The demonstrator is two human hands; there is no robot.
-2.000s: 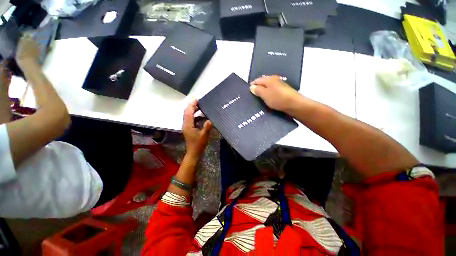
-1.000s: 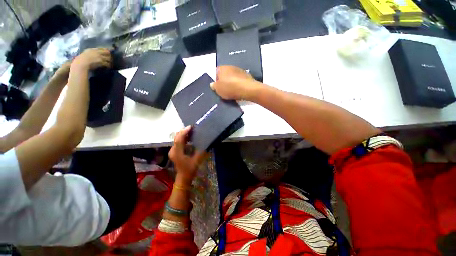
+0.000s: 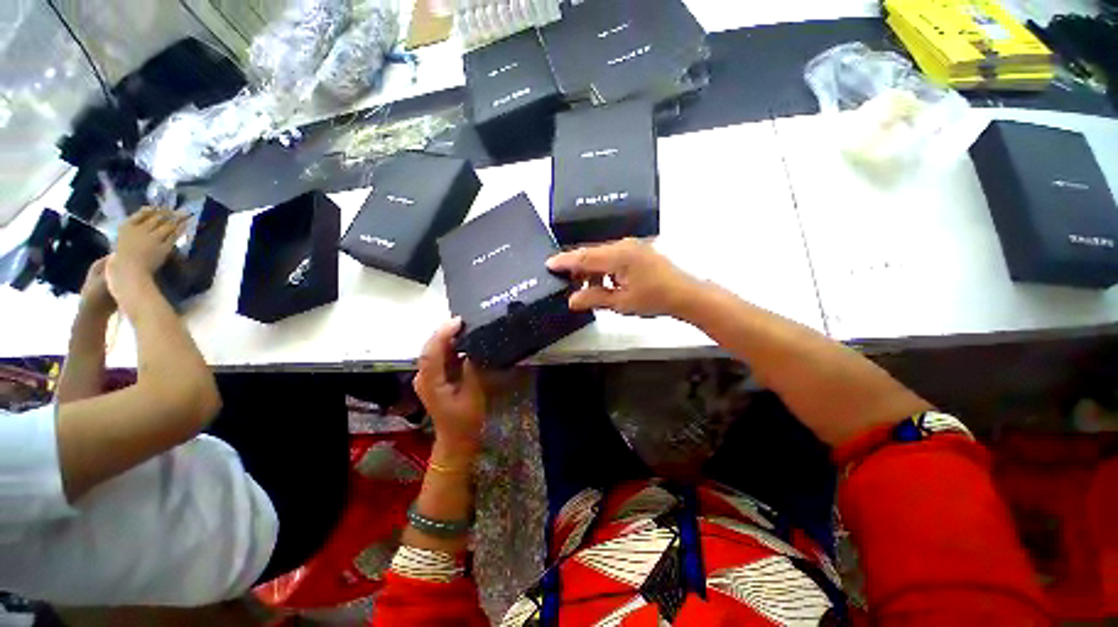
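Note:
A black gift box (image 3: 500,272) with pale lettering on its lid stands at the table's front edge, its dark front side facing me. My left hand (image 3: 449,382) holds its lower left corner, fingertips against the side. My right hand (image 3: 619,279) is at its right edge, thumb and fingers touching the lid. Whether the lid is fully seated I cannot tell. Another closed gift box (image 3: 604,172) stands just behind, and one more (image 3: 411,214) to the left.
An open box base (image 3: 291,257) with a pale cable stands left. A co-worker's hand (image 3: 152,239) works farther left. A clear plastic bag with pale food (image 3: 885,120), yellow sleeves (image 3: 969,44) and a black box (image 3: 1048,203) are to the right. More black boxes (image 3: 628,47) lie behind.
The held box has gone from tilted in my hands to lower at the table edge, its front side now showing. My right hand has slid from the lid's top to its right edge.

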